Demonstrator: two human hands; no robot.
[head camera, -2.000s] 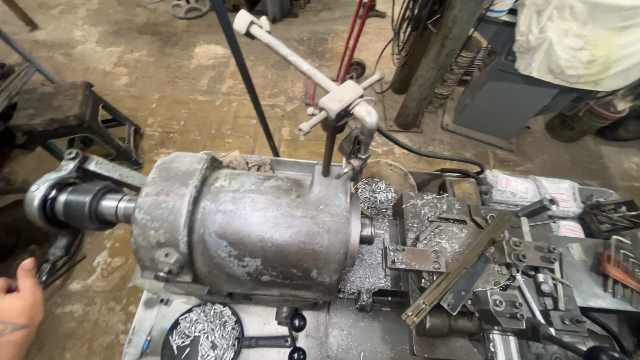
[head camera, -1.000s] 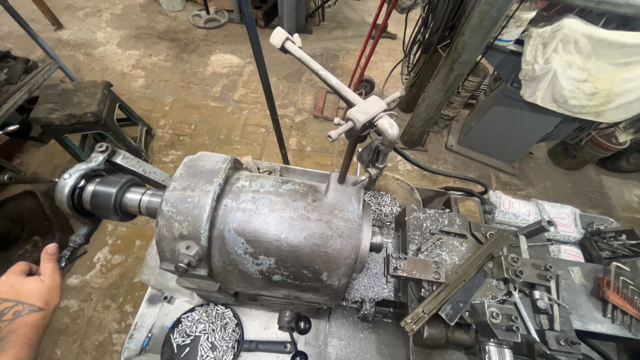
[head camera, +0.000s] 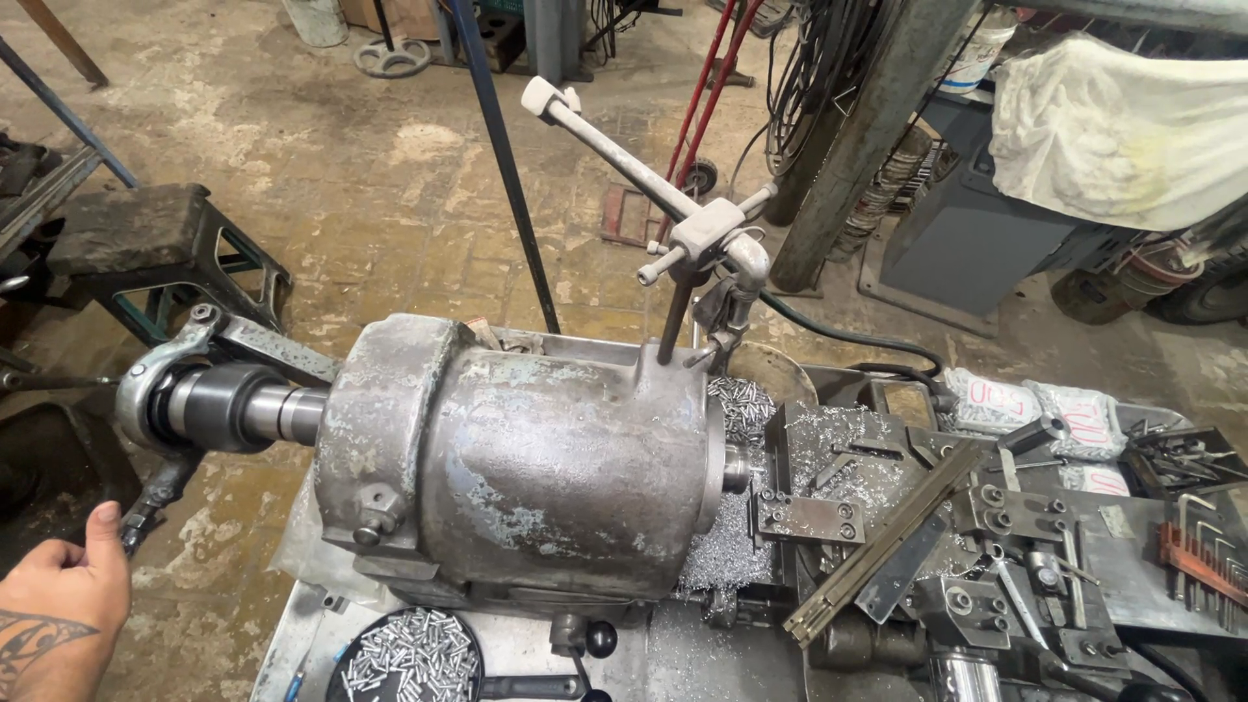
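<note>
My left hand (head camera: 73, 595) is at the lower left edge, thumb up and fingers curled, beside the end of a jointed metal lever (head camera: 156, 492); whether it grips the lever is unclear. That lever hangs from a ring-shaped yoke (head camera: 146, 400) around the spindle's black collar (head camera: 229, 407). My right hand is out of view. The worn metal headstock (head camera: 556, 468) of a lathe fills the middle. At its right end the spindle nose (head camera: 738, 468) faces a tool slide (head camera: 838, 439) strewn with metal chips (head camera: 721, 546). A black pan (head camera: 475, 648) holds many small metal pins (head camera: 409, 658).
A coolant pipe with a clamp (head camera: 707, 234) rises behind the headstock. Ball-ended levers (head camera: 600, 639) stand in front. A long metal bar (head camera: 882, 546), a wrench (head camera: 1019, 604) and a hex key set (head camera: 1204, 561) lie right. A stool (head camera: 132, 239) stands at left; bagged parts (head camera: 1072, 419) sit behind.
My left hand shows more fully than two seconds ago, when it was at the frame's edge with its fingers more spread. The view has shifted somewhat.
</note>
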